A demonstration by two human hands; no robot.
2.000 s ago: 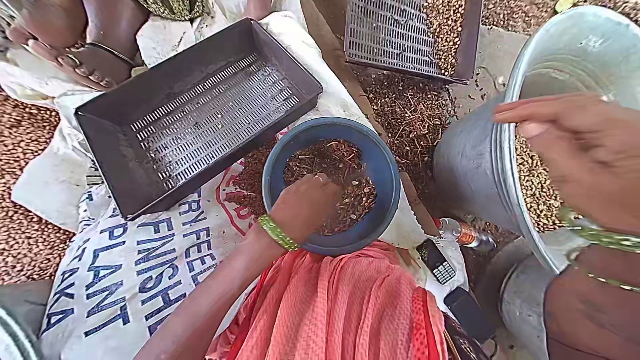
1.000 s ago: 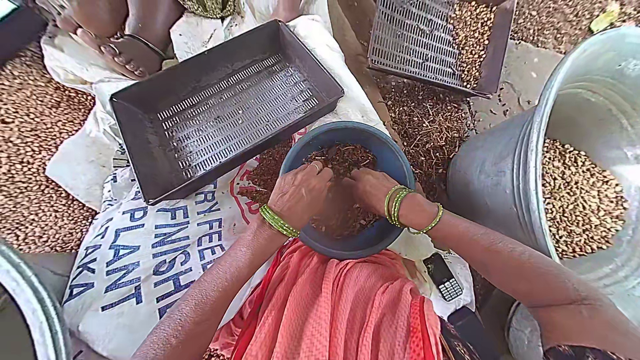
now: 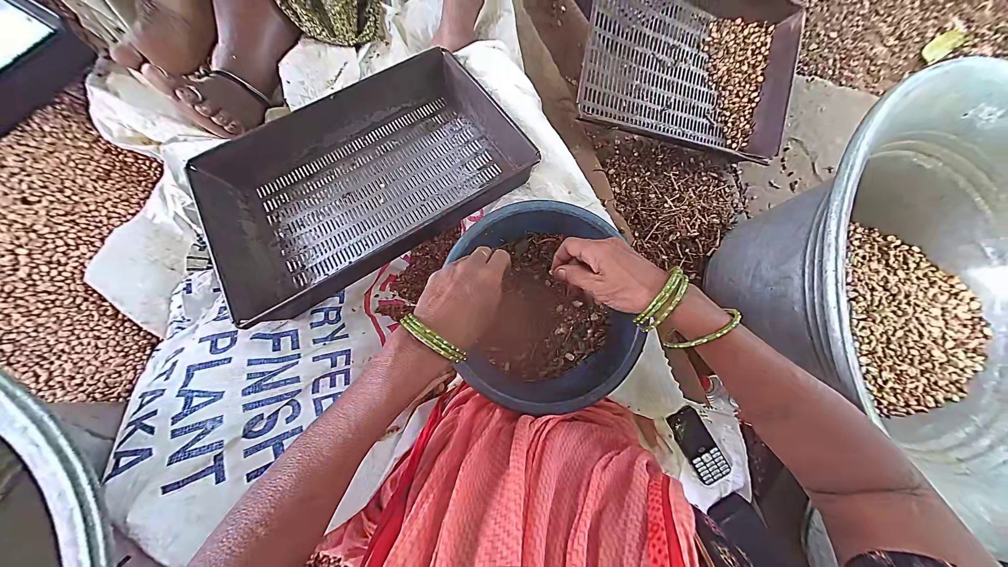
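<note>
A round blue bowl (image 3: 539, 398) rests on the white woven sack in front of me, holding brown plant debris (image 3: 575, 331) mixed with small pieces. My left hand (image 3: 465, 295) is inside its left part, fingers bent down into the debris; what they hold is hidden. Over the right part of the bowl, my right hand (image 3: 606, 272) has thumb and fingertips drawn together at the debris, and whether anything is between them cannot be told. Green bangles circle both wrists. Just behind the bowl lies a dark slotted tray (image 3: 378, 189) with wet-looking slots.
Another slotted tray (image 3: 646, 63) holds peanut-like kernels at the top right. A metal bucket (image 3: 776, 272) with kernels (image 3: 913, 331) stands at right, beside a debris heap (image 3: 669, 201). A keypad phone (image 3: 701, 445) lies near my lap. Another person's foot (image 3: 197, 98) is at top left.
My right hand has come from over the metal bucket to the blue bowl. Both hands, close together in the bowl one second ago, are now farther apart.
</note>
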